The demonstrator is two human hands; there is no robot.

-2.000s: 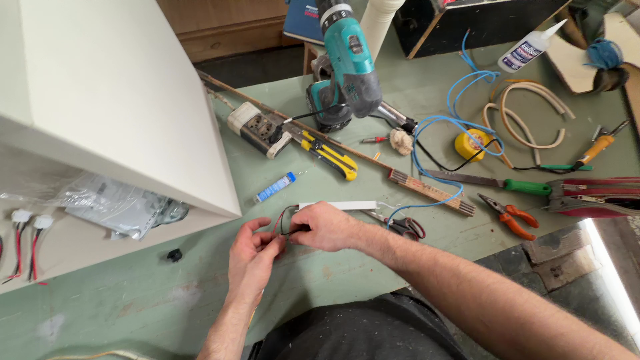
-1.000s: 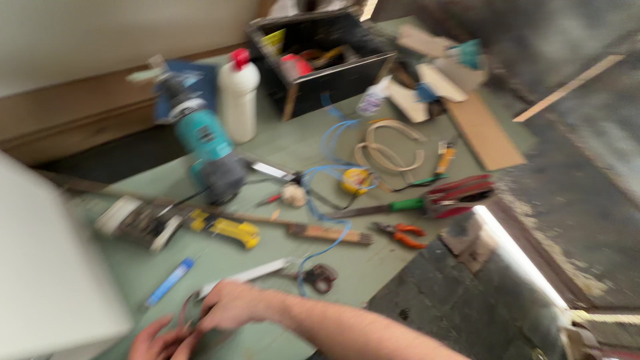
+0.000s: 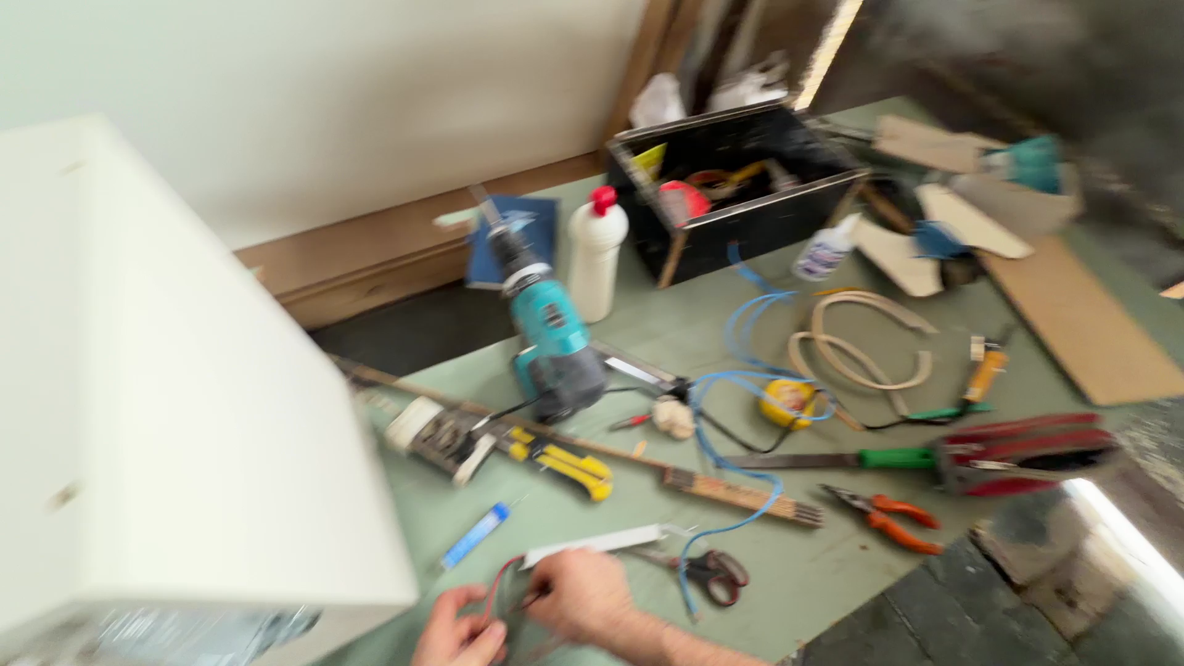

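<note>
At the bottom edge of the head view, my left hand [image 3: 461,629] pinches a thin red wire [image 3: 497,585], its fingertips curled upward. Close on its right, my right hand [image 3: 583,592] is closed on something small and dark, perhaps the wire's other strand. A narrow white strip [image 3: 597,541] runs behind the right hand, and the red wire reaches its near end. Scissors with dark handles [image 3: 720,577] lie to the right of that hand. A small blue tube [image 3: 475,535] lies beyond the left hand.
A white cabinet [image 3: 213,388] stands at left. Beyond the hands lie a yellow utility knife [image 3: 564,465], a teal cordless drill [image 3: 550,324], a power socket [image 3: 439,439] and a white bottle [image 3: 595,264]. Orange-handled pliers [image 3: 888,520], blue cable [image 3: 698,416] and a black toolbox [image 3: 740,208] are to the right.
The view has swung up and to the right, bringing in the whole toolbox and the wooden boards. Both hands stay close together at the wire and white strip.
</note>
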